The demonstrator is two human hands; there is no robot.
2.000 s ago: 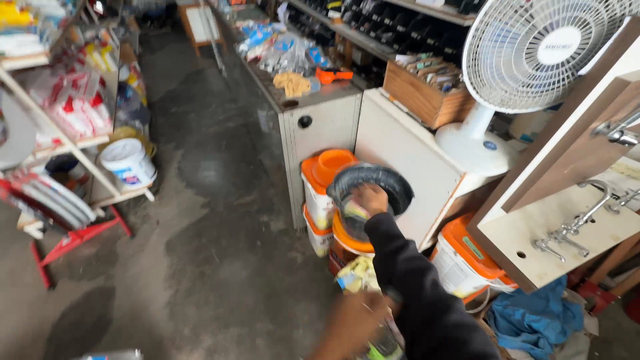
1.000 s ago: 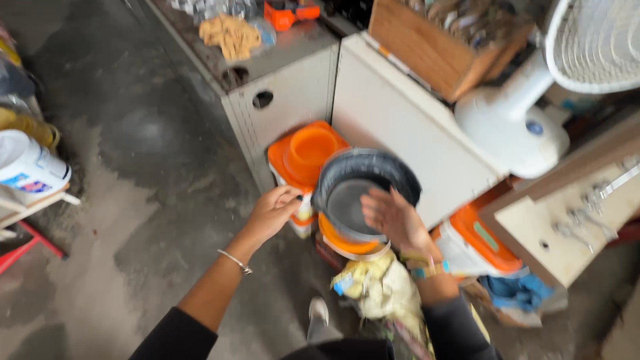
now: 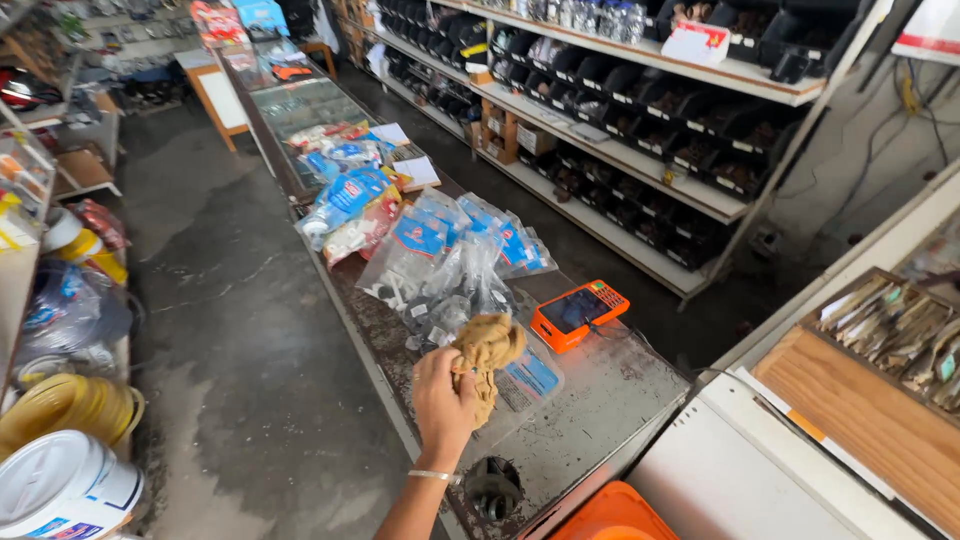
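Note:
My left hand [image 3: 444, 401], with a bracelet at the wrist, grips a crumpled tan cloth [image 3: 487, 349] over the worn counter [image 3: 592, 397]. Just beyond the cloth lie clear plastic bags of small parts [image 3: 450, 277] with blue labels. An orange card payment terminal [image 3: 577, 313] rests on the counter to the right of the cloth. Under the fingers is a flat clear packet with a blue printed panel [image 3: 534, 373]. A round hole [image 3: 493, 487] in the counter top is beside my wrist. My right hand is out of view.
Shelves of black parts bins [image 3: 675, 105] stand behind the counter. At the lower right are a wooden box of papers [image 3: 862, 420] and an orange lid [image 3: 615, 514]. A white bucket [image 3: 64, 484] and coiled yellow hose [image 3: 67, 409] line the left side.
My left hand has moved from beside the black basin to the counter and taken hold of the tan cloth. My right hand has left the view. The view has swung up toward the counter.

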